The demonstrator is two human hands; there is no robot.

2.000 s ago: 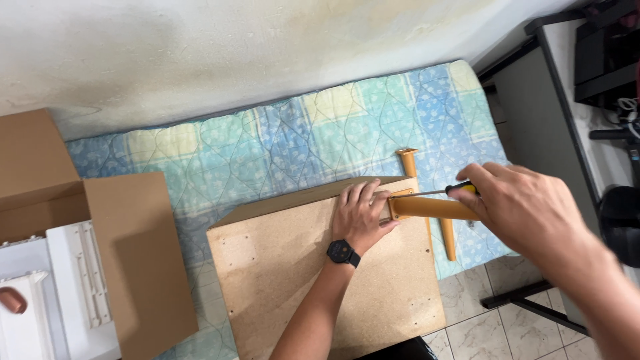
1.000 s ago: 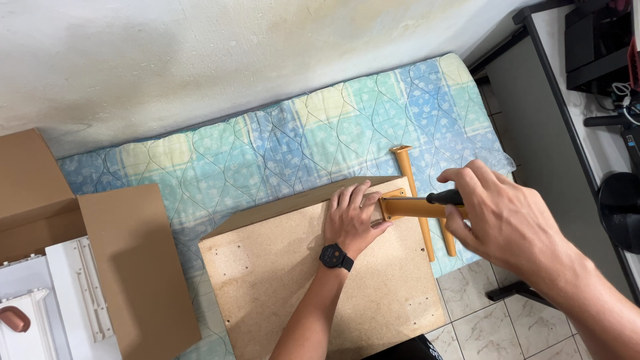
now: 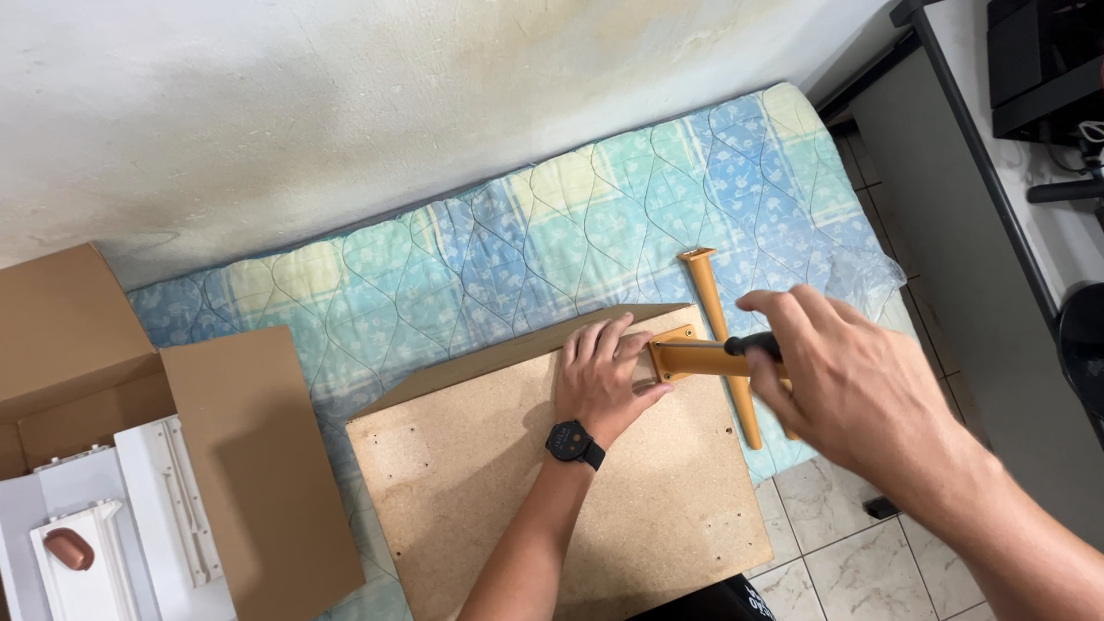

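Observation:
A particleboard panel of a box-like furniture piece lies face up, with groups of small holes near its corners. At its upper right corner a tan furniture leg stands by its square mounting plate, which has screws in it. My left hand, wearing a black watch, presses flat on the panel with thumb and fingertips at the plate's edge. My right hand grips a screwdriver by its dark handle; the shaft runs beside the leg to a plate screw. Another tan leg lies beyond the panel.
Quilted bedding lies under the panel, against a stained wall. An open cardboard box at left holds white panels and a copper-coloured oval piece. A desk with dark equipment stands at right, above floor tiles.
My right hand has shifted its grip around the screwdriver handle, whose yellow part showed two seconds ago. My left hand stays on the panel by the plate.

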